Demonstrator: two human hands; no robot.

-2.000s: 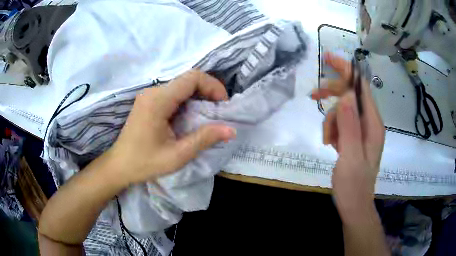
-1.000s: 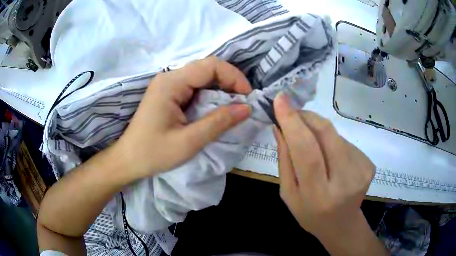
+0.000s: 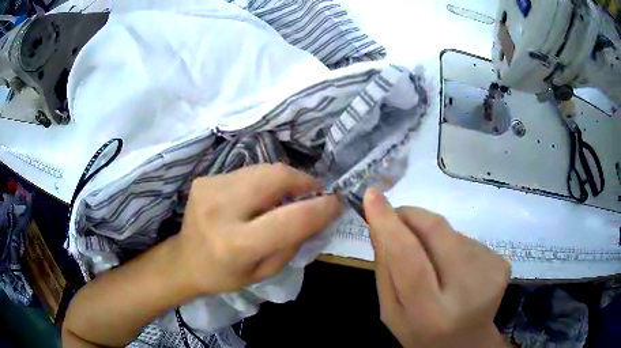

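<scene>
The white lining (image 3: 170,61) lies over striped grey-white cloth (image 3: 150,177), with the garment's opening spread between them. My left hand (image 3: 252,231) pinches the puckered overlocked seam edge (image 3: 374,158) between thumb and fingers. My right hand (image 3: 436,272) is close beside it, shut on small dark thread snips (image 3: 355,202) whose point is at the seam by my left fingertips. Most of the snips are hidden in my right hand. Part of the lining hangs below my left hand over the table edge.
A cream sewing machine head (image 3: 545,47) stands at the upper right, over its metal bed plate (image 3: 490,163). Black-handled shears (image 3: 584,166) lie on that plate. Another machine part (image 3: 48,61) is at the upper left. A black loop (image 3: 102,160) lies at left. A printed ruler (image 3: 545,254) runs along the table's front edge.
My right hand has come from beside the machine to the seam with the snips. My left hand has closed its pinch on the seam and sits lower. The opening's edge has dropped slightly.
</scene>
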